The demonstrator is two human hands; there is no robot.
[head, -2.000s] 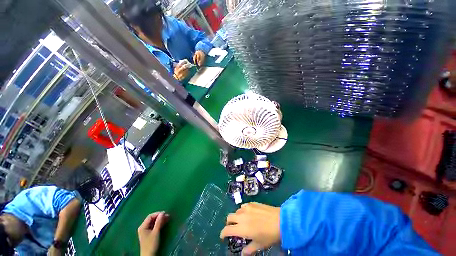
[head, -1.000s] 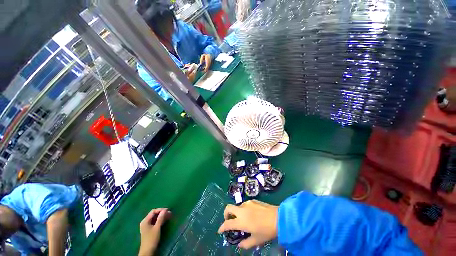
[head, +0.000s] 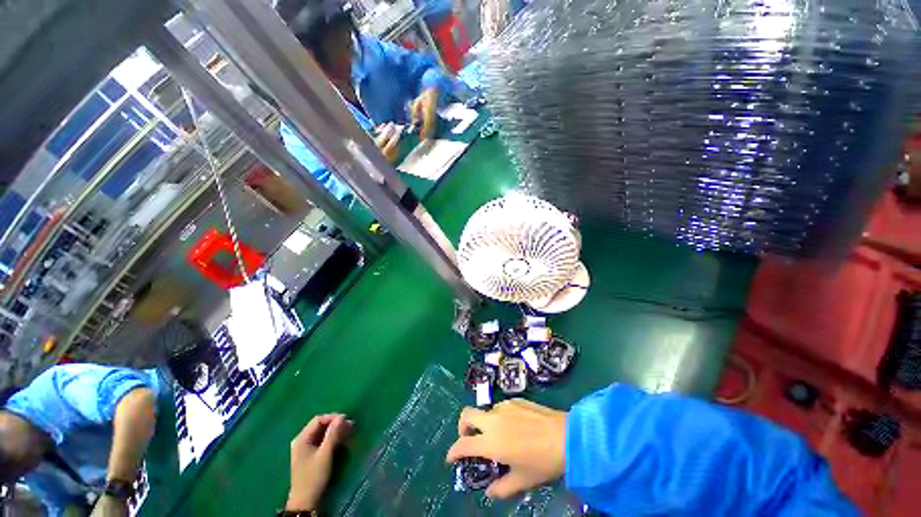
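A black and silver housing assembly [head: 477, 474] is under and between the fingers of my right hand [head: 515, 444], over the clear blister tray [head: 409, 444]. My left hand [head: 317, 456] is at the left side of the tray, its thumb and fingertips close together; no object shows in it. A pile of several housing assemblies [head: 512, 375] with white tabs lies just beyond my right hand, in front of the fan.
The cream-pink desk fan [head: 517, 265] stands behind the pile. A tall stack of clear trays [head: 667, 131] rises at the back right. Red bins [head: 808, 333] with black parts are at right. A metal post [head: 348, 151] slants across. Two people in blue work across the bench.
The view has shifted slightly. My right hand stays over the tray, and more of the housing shows beneath its fingers than two seconds ago. My left hand stays beside the tray.
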